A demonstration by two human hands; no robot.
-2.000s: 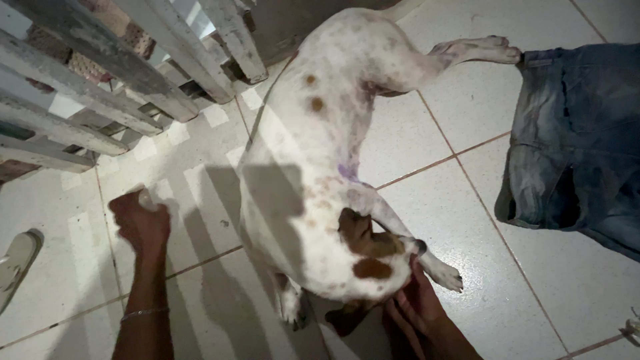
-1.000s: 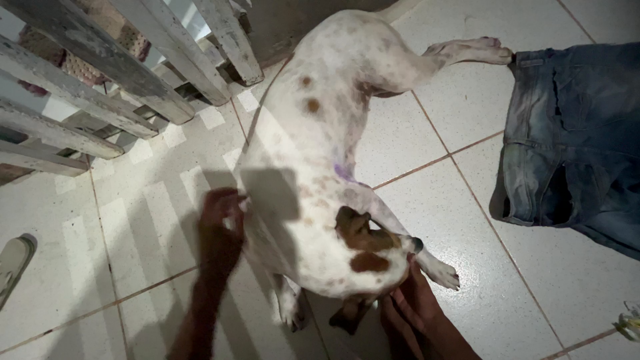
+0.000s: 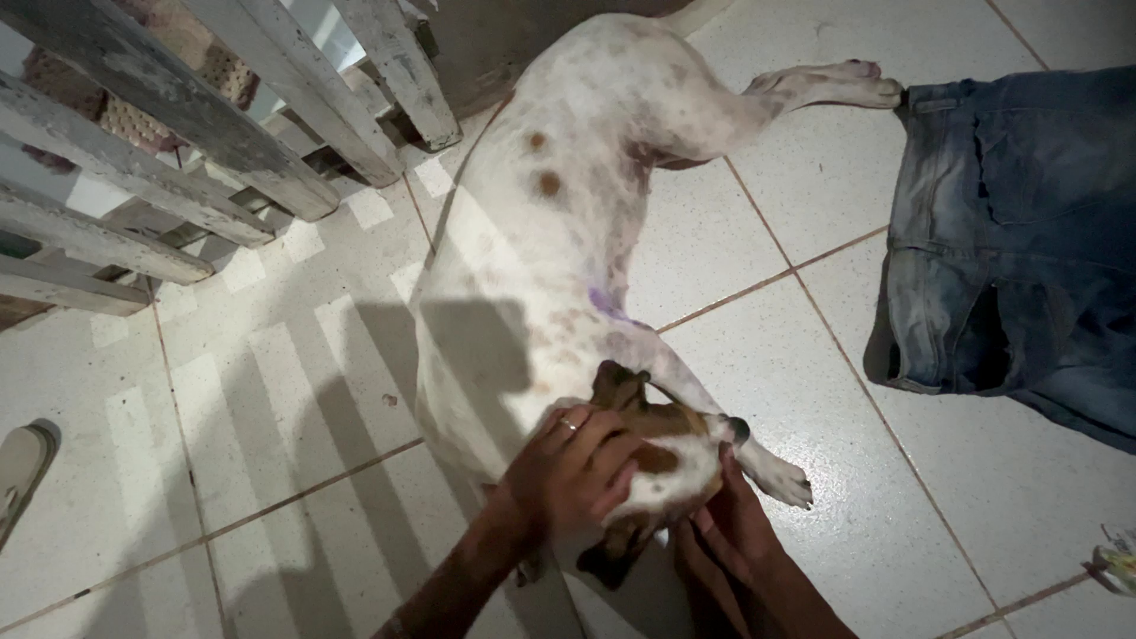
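Note:
A white dog with brown patches lies on its side on the tiled floor, with a purple stain near its foreleg. Its brown and white head is at the lower middle. My left hand, with a ring on one finger, rests on the dog's head and neck with fingers bent. Under the muzzle, my right hand touches the jaw; its fingertips are partly hidden, and whether it grips is unclear.
Worn wooden slats stand at the upper left. Blue denim clothing lies on the floor at the right, beside the dog's hind paw. A sandal is at the left edge, and a small crumpled item at the lower right.
My left hand has moved right, from the floor area at the left, past the dog's shoulder, onto its head. My right hand has stayed by the muzzle.

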